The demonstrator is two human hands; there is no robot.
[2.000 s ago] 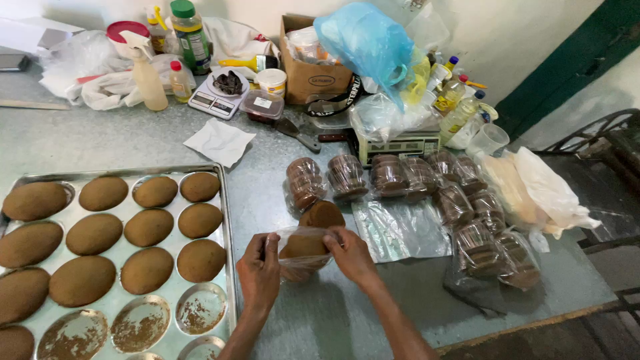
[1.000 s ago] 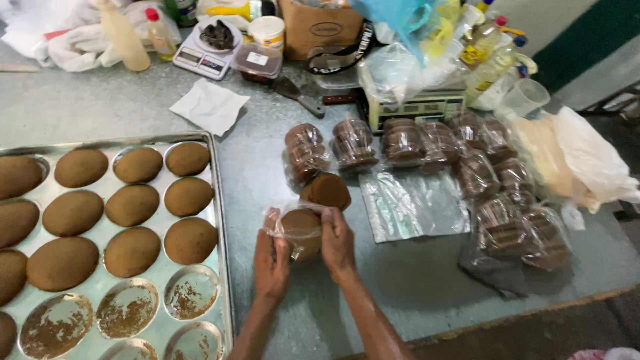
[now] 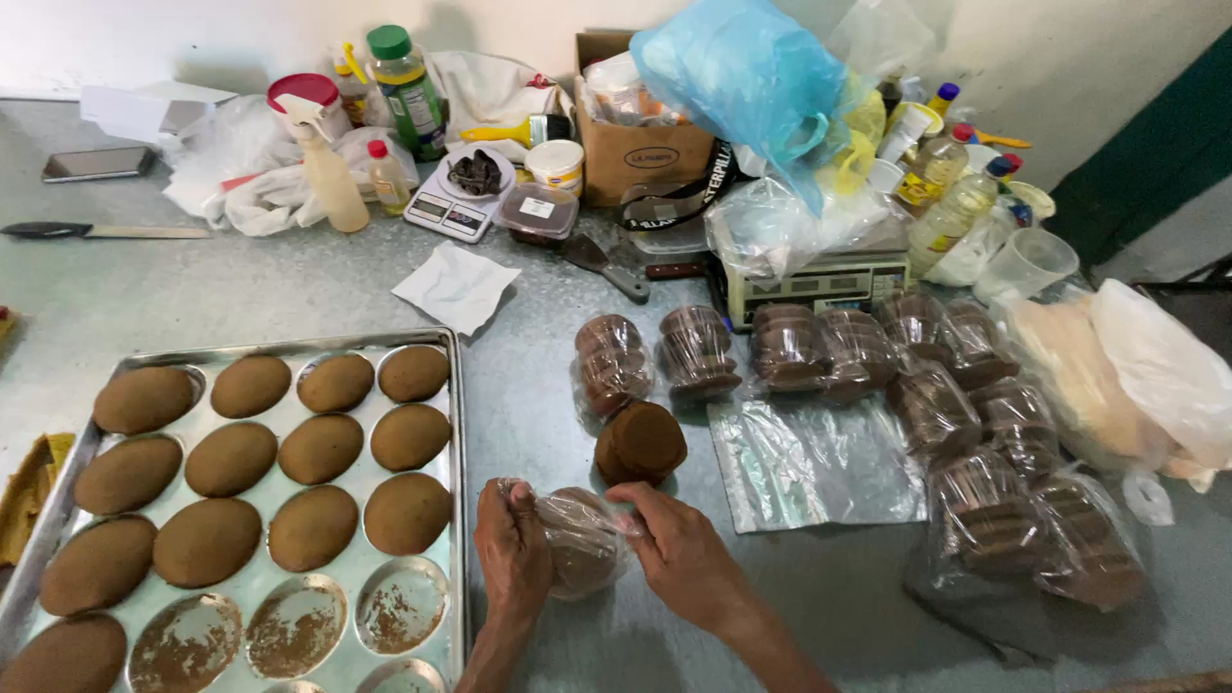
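Between my hands, beside the metal baking tray [image 3: 460, 481], is a clear plastic bag [image 3: 582, 549] with round brown cakes inside. My left hand [image 3: 515, 544] grips the bag's left edge. At its upper right, my right hand [image 3: 674, 539] pinches the film between thumb and fingers. Just beyond stands an unwrapped stack of brown cakes [image 3: 640, 445]. Several bagged cake stacks [image 3: 613, 361] stand behind and to the right, around a flat pile of clear bags [image 3: 818, 472]. The tray holds brown cakes [image 3: 313, 527] in round cups, some cups bare with crumbs.
Behind are a digital scale [image 3: 818, 289], a small kitchen scale [image 3: 460, 197], a spatula [image 3: 606, 269], a cardboard box [image 3: 640, 159] and a spray bottle [image 3: 332, 178]. A knife [image 3: 106, 231] lies back left; a white paper [image 3: 455, 287] lies behind the tray. Plastic bags [image 3: 1155, 375] lie right.
The film, loosely raised around the cakes two seconds ago, is now drawn across their top. My hands have moved from the bag's sides to its upper edges.
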